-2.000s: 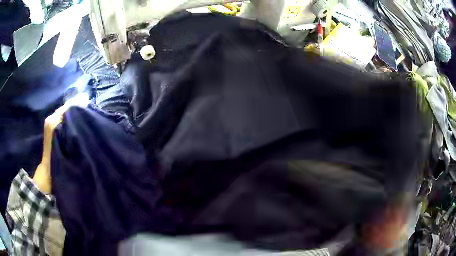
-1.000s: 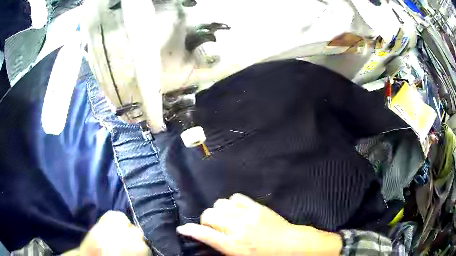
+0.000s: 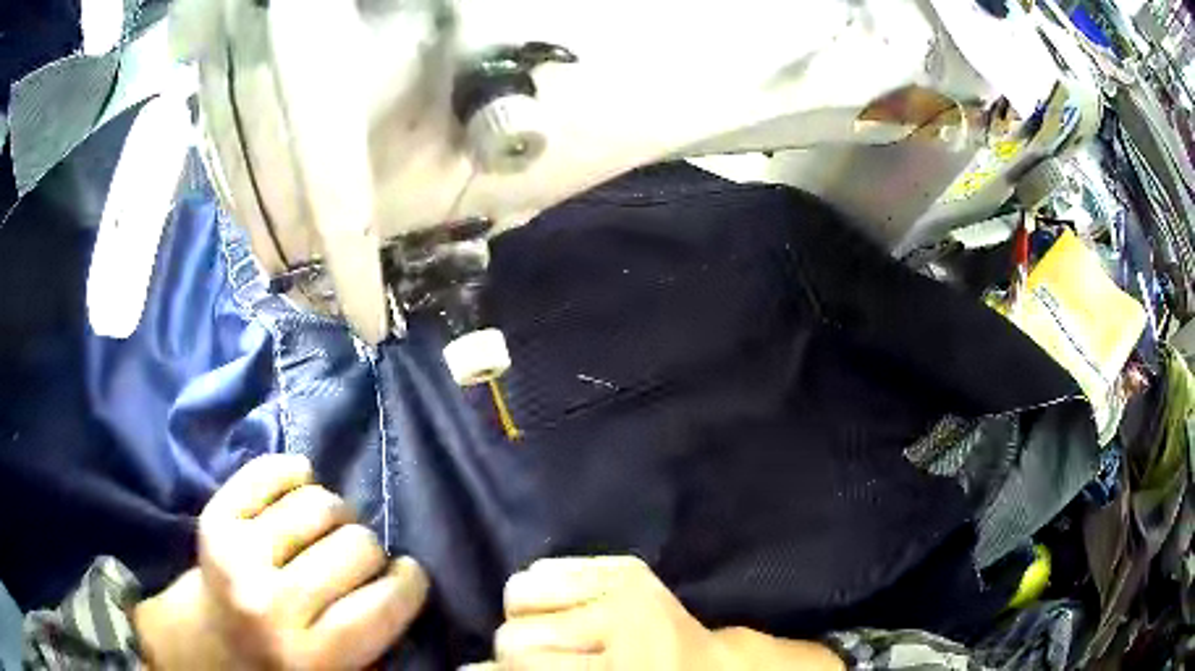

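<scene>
A dark navy garment [image 3: 734,433] lies under the off-white sewing machine head [image 3: 629,92]. Its blue waistband [image 3: 330,393] with a pale stitched seam runs from the needle area [image 3: 374,321] down towards my hands. My left hand [image 3: 308,570] is closed on the waistband at the lower left, with its fingers curled. My right hand [image 3: 596,616] is closed on the dark cloth right of the seam, partly cut off by the bottom edge. A white knob [image 3: 476,355] with a short orange strip stands over the cloth. The needle tip is hidden.
A long white curved bar [image 3: 138,216] stands left of the machine. A white tension knob [image 3: 505,129] with a black lever is on the head. A yellow notepad [image 3: 1077,308] and red pen [image 3: 1021,249] lie at the right. Grey-olive cloth pieces [image 3: 1140,511] fill the right edge.
My hands have shifted; the left has moved up and closed on the band, and the right is now curled into a fist. The band beside the needle looks flatter, with fewer gathers.
</scene>
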